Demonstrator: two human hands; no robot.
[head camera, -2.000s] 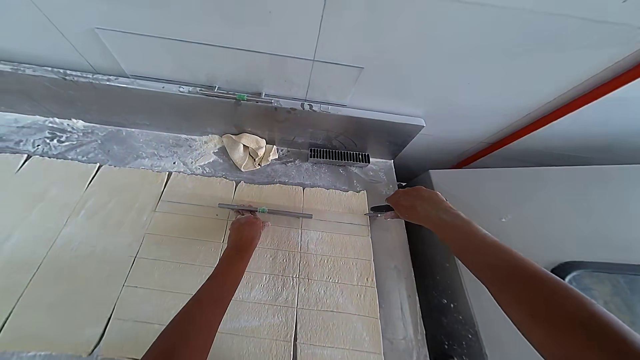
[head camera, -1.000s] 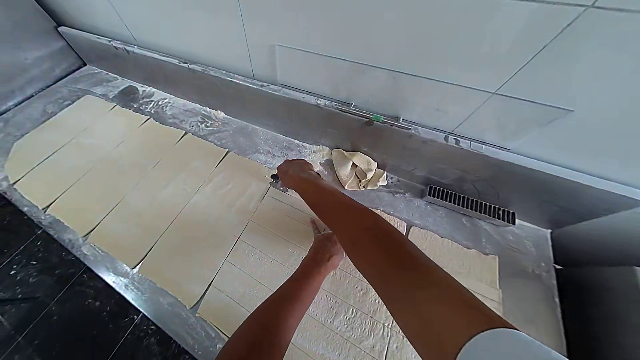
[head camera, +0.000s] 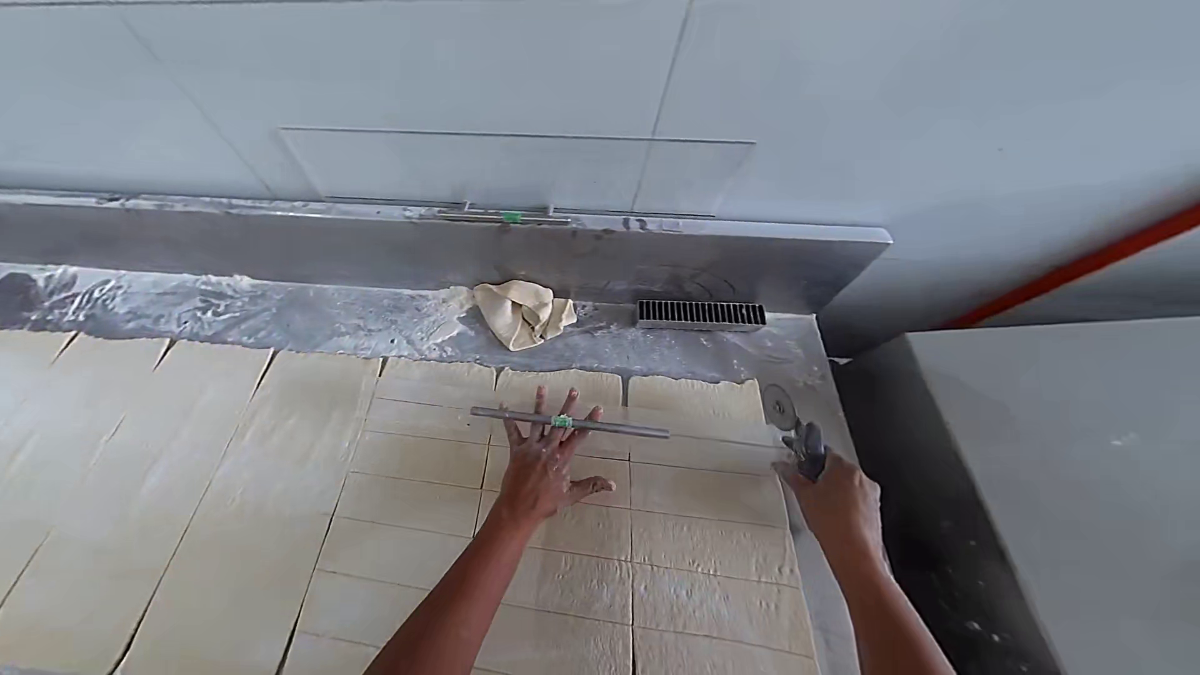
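Observation:
Rolled dough (head camera: 281, 450) lies in long strips on a floured metal worktop, and its right part is scored across into rectangles. My left hand (head camera: 548, 464) rests spread on a clear straightedge over the dough, with its fingers around the straightedge's metal bar handle (head camera: 614, 427), which bears green tape. In my right hand (head camera: 834, 492) is a wheel cutter (head camera: 780, 407) with a dark handle. Its round blade is at the dough's right edge, by the straightedge's right end. Whether the blade touches the dough cannot be told.
A crumpled piece of dough (head camera: 525, 314) and a slotted metal block (head camera: 701, 315) lie behind the sheet. A second clear plate (head camera: 525, 173) with a bar handle leans on the wall above the metal backsplash (head camera: 375, 248). A grey surface (head camera: 1078, 450) stands to the right.
My right hand, crossed over my left arm at the far side of the scored strips one second ago, is now at the dough's right edge with the cutter. The view has swung right.

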